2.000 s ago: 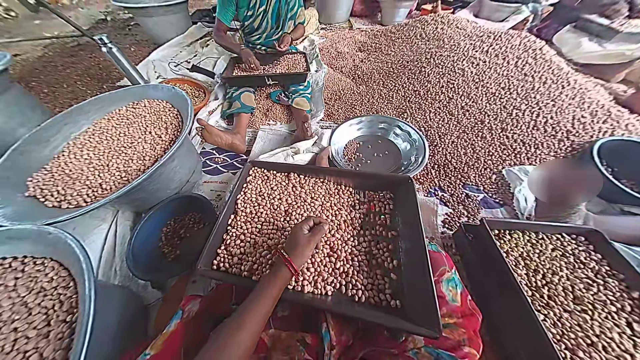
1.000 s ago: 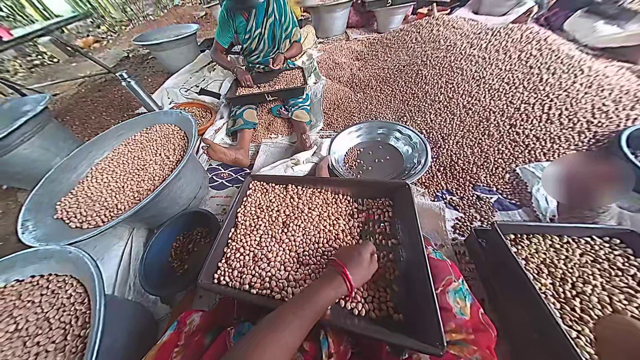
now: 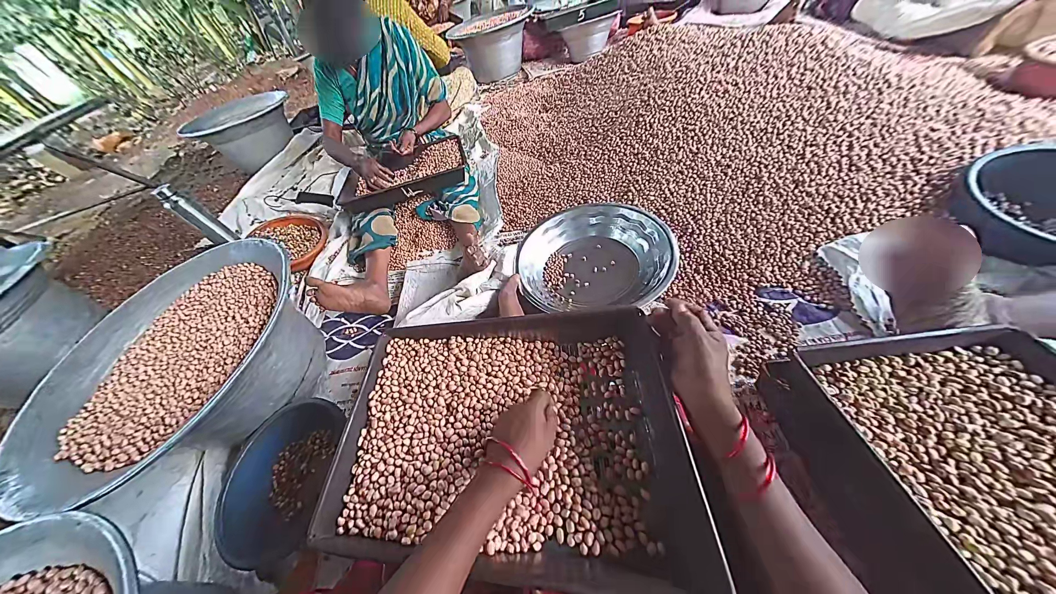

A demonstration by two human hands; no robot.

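Note:
Peanut kernels (image 3: 445, 412) fill the left and middle of a dark metal tray (image 3: 681, 495) in front of me; they lie thinner toward its right side. My left hand (image 3: 528, 425), with red bangles at the wrist, is down among the kernels near the middle, its fingertips hidden. At the tray's far right corner is my right hand (image 3: 691, 351), also with red bangles, its fingers bent together beside the rim; whether it grips the rim or holds something cannot be told. A steel basin (image 3: 606, 264) with a few kernels stands just beyond the tray.
A large heap of kernels (image 3: 742, 132) spreads behind. Aluminium tubs (image 3: 272, 355) and a blue basin (image 3: 239, 495) stand at left. Another tray (image 3: 858, 487) of kernels is at right, near a blurred round shape. Opposite, a person (image 3: 392, 91) sits with a tray on the lap.
My right hand, not visible at the tray before, has come to its far right corner. My left hand has moved left from the tray's right part. The view has shifted.

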